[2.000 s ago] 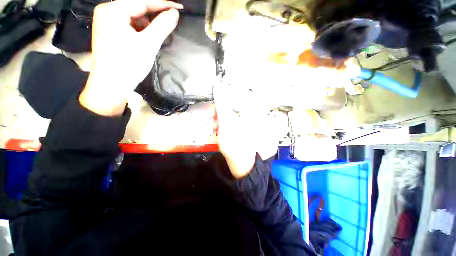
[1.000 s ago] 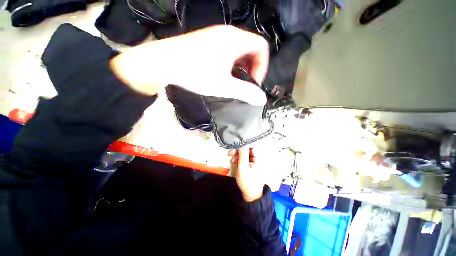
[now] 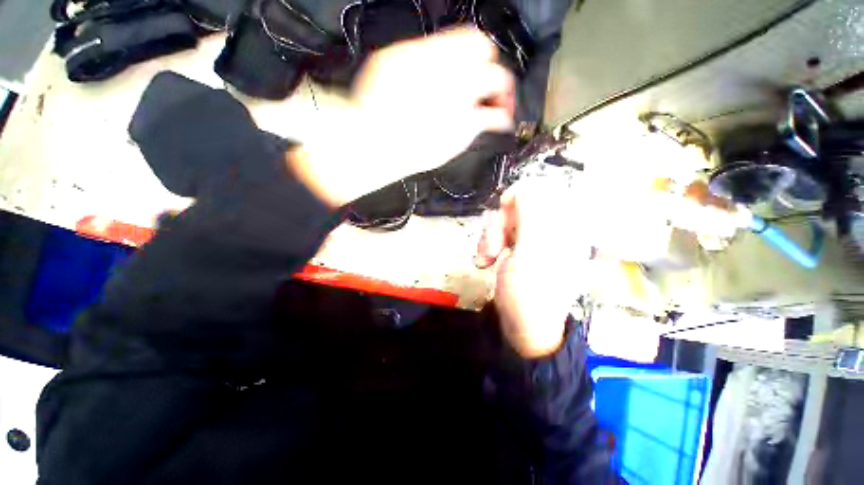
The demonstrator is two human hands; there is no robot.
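Note:
The black pouch in work [image 3: 459, 185] lies at the sewing point, with thin pale lines along its edges. My left hand [image 3: 431, 95] is over its upper part, fingers curled, overexposed and blurred; its grip is unclear. My right hand [image 3: 531, 294] is at the pouch's right, below the needle area, its fingertips near the pouch edge. Glare hides most of that hand and whether it holds anything. The presser foot and needle are lost in the glare. A flat black rounded panel [image 3: 180, 133] lies on the table beside my left sleeve.
Dark pouches [image 3: 265, 57] are heaped behind my left hand. The pale machine head [image 3: 654, 43] stands at upper right, with a bright blue tube [image 3: 788, 242]. The table has a red-orange front edge [image 3: 379, 284]. A blue crate [image 3: 654, 417] stands below right.
The view has shifted. My left hand has moved up over the pouch, whose raised grey face from one second ago now shows as a lower, darker shape. My right hand remains beside the sewing area.

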